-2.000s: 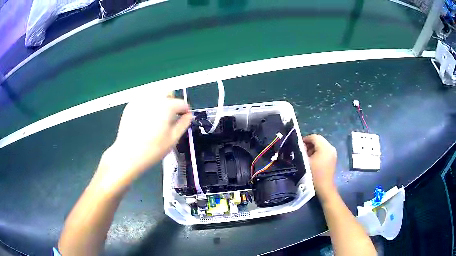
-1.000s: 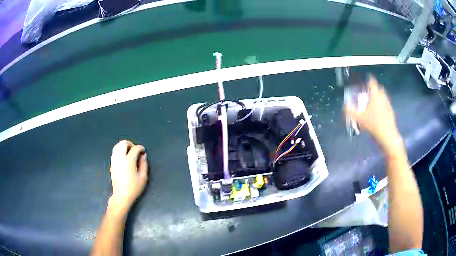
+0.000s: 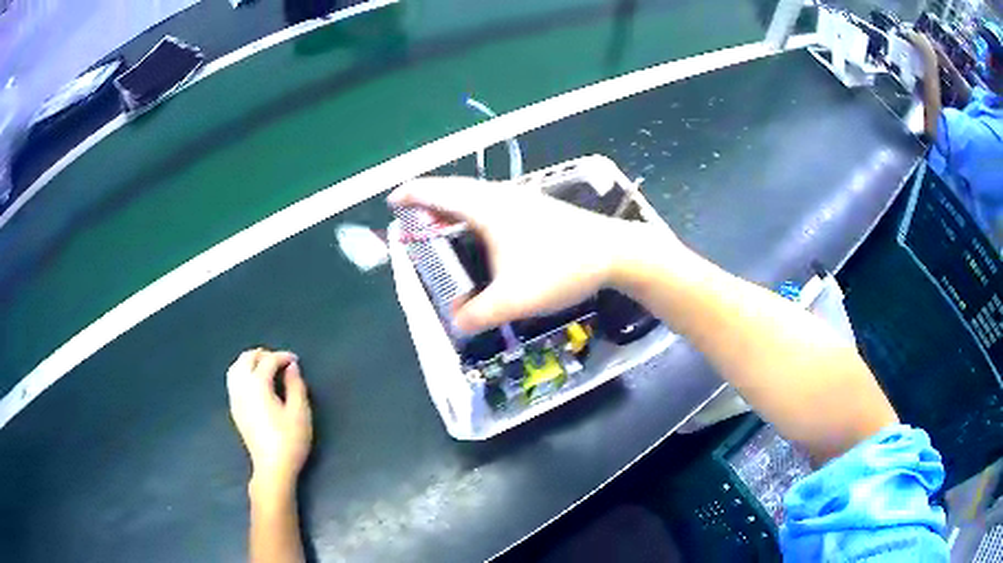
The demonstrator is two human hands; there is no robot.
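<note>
The open white housing point(image 3: 434, 374) lies on the dark bench, tilted in view, with a green and yellow power board point(image 3: 541, 379) along its near side. My right hand point(image 3: 533, 253) reaches over it and grips a heat sink module point(image 3: 434, 262), finned or perforated side visible, at the housing's left side; red wire shows at its top. Whether it touches the housing is hidden. A blurred white piece point(image 3: 361, 246) sticks out left of it. My left hand point(image 3: 269, 412) is empty on the bench at left, fingers loosely curled, thumb apart. My right hand hides much of the interior.
A green belt point(image 3: 363, 99) with a white edge strip runs behind the bench. A white ribbon cable point(image 3: 514, 154) rises behind the housing. A white parts bag point(image 3: 827, 308) hangs at the near edge. Dark green crates point(image 3: 946, 297) stand at right. Another person's blue sleeve point(image 3: 979, 143) shows upper right.
My right hand picked up the module from the bench at right and carried it left over the housing. My left hand, earlier at the housing, now rests at left. The view has turned right.
</note>
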